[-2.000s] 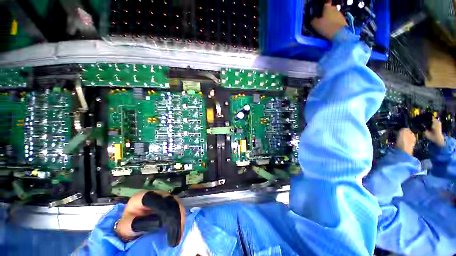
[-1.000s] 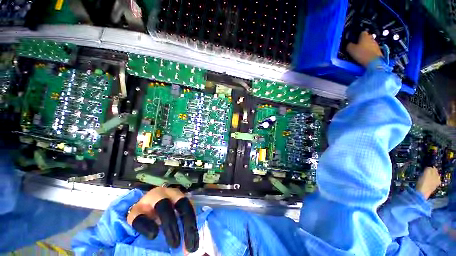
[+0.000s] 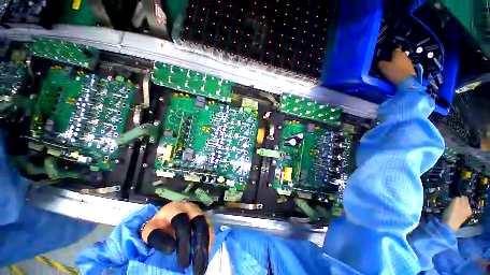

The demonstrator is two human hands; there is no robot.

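Observation:
My right hand [image 3: 398,66] reaches into the blue parts bin [image 3: 352,48] at the upper right. Its fingertips are among loose black capacitors [image 3: 429,54] with pale ends; whether it grips one is unclear. My left hand [image 3: 180,232] is low in front of my body, fingers curled down, with black coverings on several fingers. Its palm is hidden, so I cannot tell if it holds something. A green circuit board [image 3: 207,142] lies in a black pallet in front of me. The board to its right [image 3: 309,156] bears dark cans with pale ends, and my right sleeve overlaps its right side.
Another board [image 3: 83,115] lies in a pallet at the left. Pale metal rails [image 3: 225,58] run behind and in front of the line. A perforated dark tray [image 3: 258,32] is behind the rail. Another person's hand [image 3: 458,212] and blue sleeves are at the right.
The view has swung, so the boards sit further right and tilted. My right hand stays in the bin. My left hand's fingers have shifted and curl downward.

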